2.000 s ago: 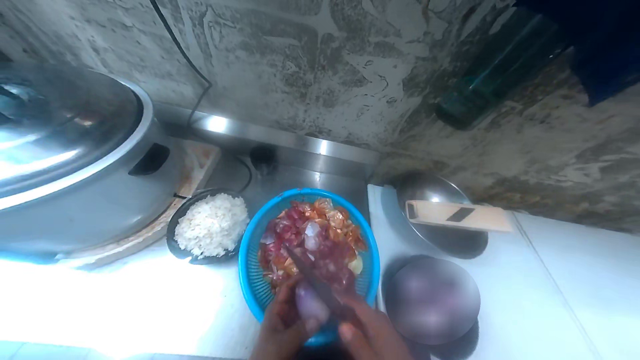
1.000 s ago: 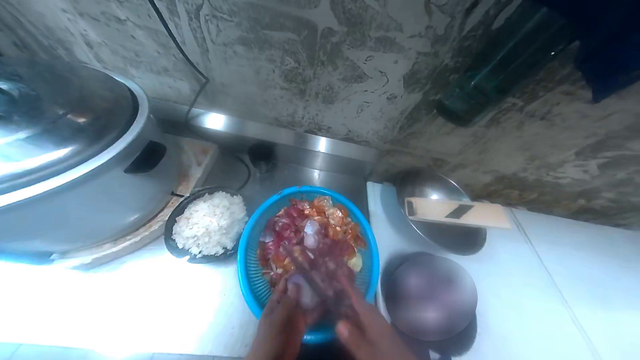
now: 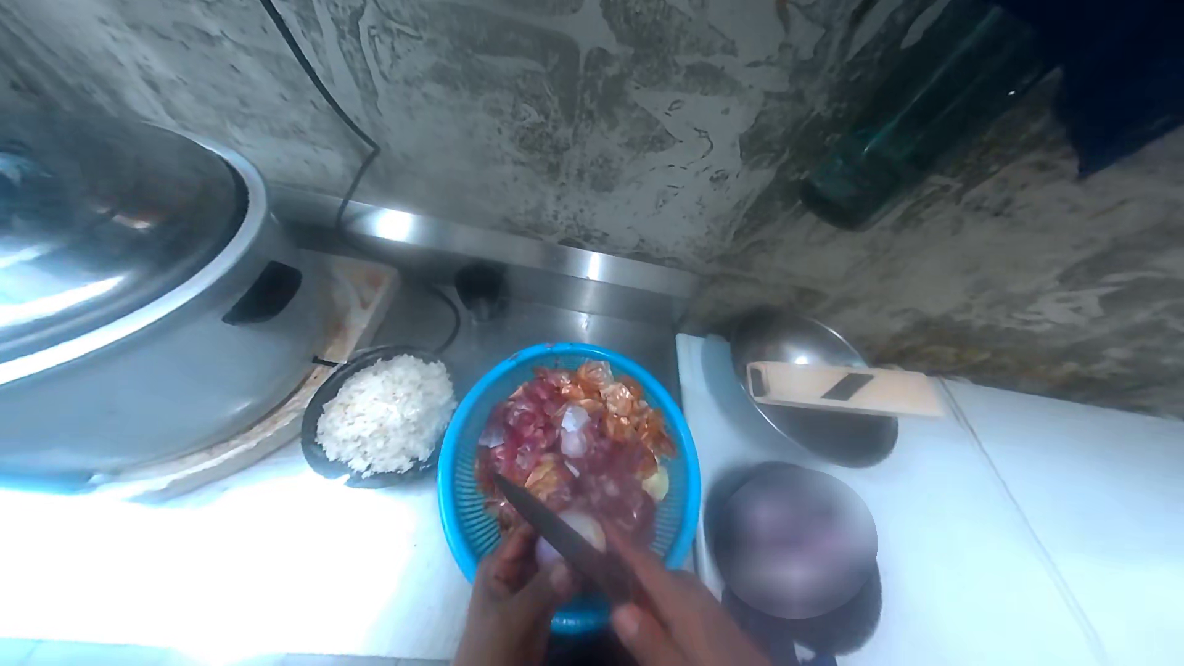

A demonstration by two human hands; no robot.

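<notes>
Below me a blue plastic basket (image 3: 450, 462) holds reddish onion skins (image 3: 532, 430) and a few pale onion pieces (image 3: 574, 433). Over its near part, my left hand (image 3: 518, 578) grips a pale purple onion (image 3: 578, 535) between thumb and fingers. My right hand (image 3: 671, 597) is closed around a knife (image 3: 550, 523), whose dark blade lies across the onion with its tip pointing up and left. The knife's handle is mostly hidden by my right fingers.
Left of the basket, a dark bowl (image 3: 319, 449) holds white chopped food, beside a large lidded metal cooker (image 3: 277, 370). At right are a bowl of purplish contents (image 3: 795, 541) and a metal bowl (image 3: 832, 444) with a slicer (image 3: 888, 390) across it. A rough wall (image 3: 592, 129) rises behind.
The knife blade, blurred over the onion a second ago, now shows clearly across it. Both hands have stayed over the near part of the basket.
</notes>
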